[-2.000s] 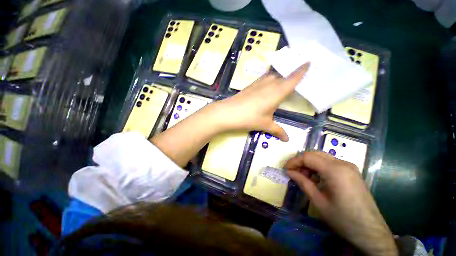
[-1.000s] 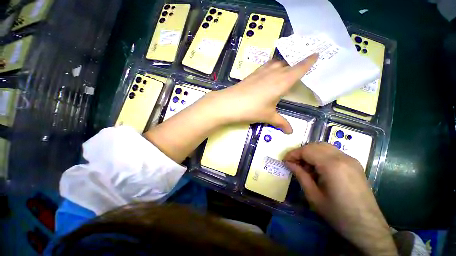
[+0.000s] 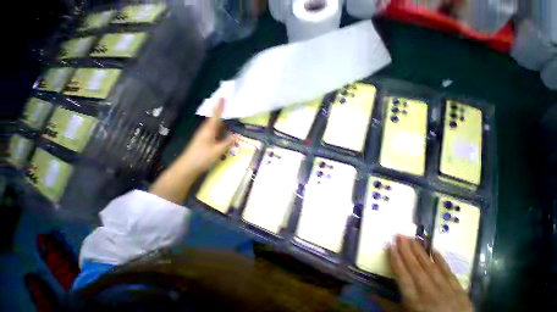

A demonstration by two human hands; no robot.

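Observation:
My left hand (image 3: 209, 146) holds the folded white label strip (image 3: 305, 68) at its left end, over the tray's far left corner. The strip stretches right across the tops of some phones. My right hand (image 3: 429, 275) lies with extended fingers on the lower part of a yellow phone or back cover (image 3: 380, 228), second from the right in the near row. The fingers hide any label there. The blister tray (image 3: 490, 183) holds two rows of yellow phones, camera rings away from me. A pale label shows on the far-right phone (image 3: 459, 119).
Stacked filled trays (image 3: 152, 79) stand at the left. A label roll (image 3: 313, 21) stands beyond the strip, with a red bin (image 3: 452, 19) at the far right. A paper scrap (image 3: 447, 83) lies on the green top (image 3: 525, 134).
My left hand has swung left with the strip, uncovering the tray's middle. My right hand has gone from a fingertip pinch to lying flat on the phone. The view has shifted.

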